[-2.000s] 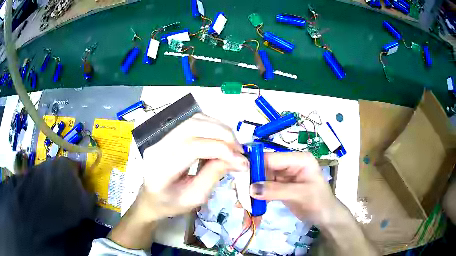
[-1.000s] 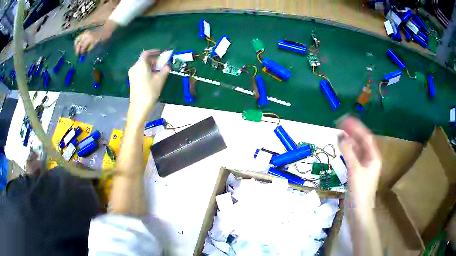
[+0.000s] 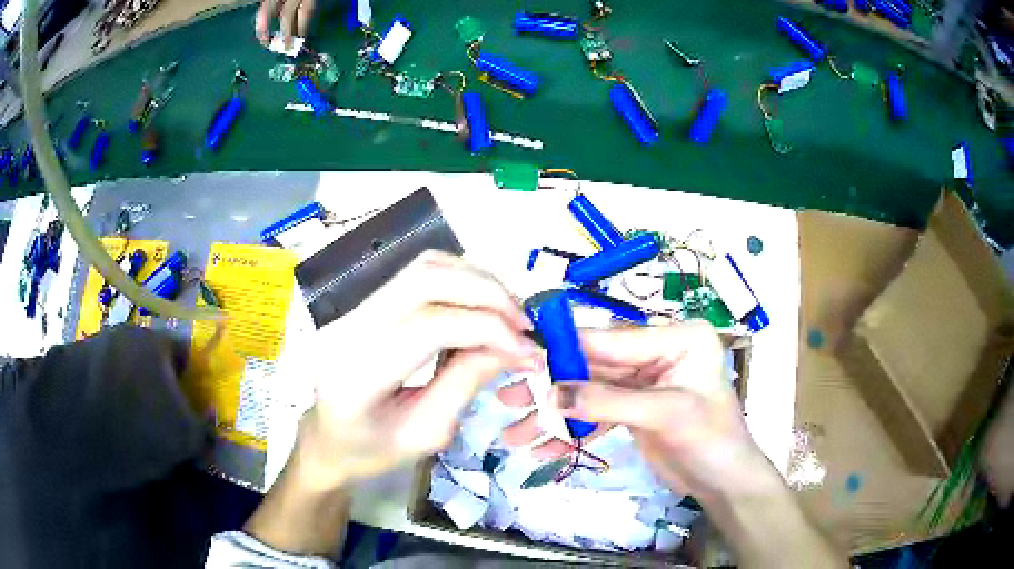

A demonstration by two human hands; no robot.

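A blue battery cell (image 3: 565, 347) is held upright over the parts box, its thin red and black lead wires hanging below. My right hand (image 3: 656, 389) grips the cell from the right with thumb and fingers. My left hand (image 3: 423, 361) touches the cell's upper left side with its fingertips; whether it grips the cell or a thin piece on it is hidden. The open parts box (image 3: 739, 383) lies below both hands, heaped with white paper-like scraps (image 3: 567, 506).
A dark block (image 3: 378, 253) lies behind my left hand. Wired cells (image 3: 612, 258) lie behind the box. The green belt (image 3: 367, 145) carries several wired cells; another person's hand (image 3: 287, 17) reaches over it. Yellow sheets (image 3: 250, 295) lie left, an open carton (image 3: 934, 322) right, a pale hose (image 3: 56, 189) far left.
My hands were apart and empty-looking on the right, with a white piece in the left over the belt. Both are back over the box at a cell. Belt items have shifted left.
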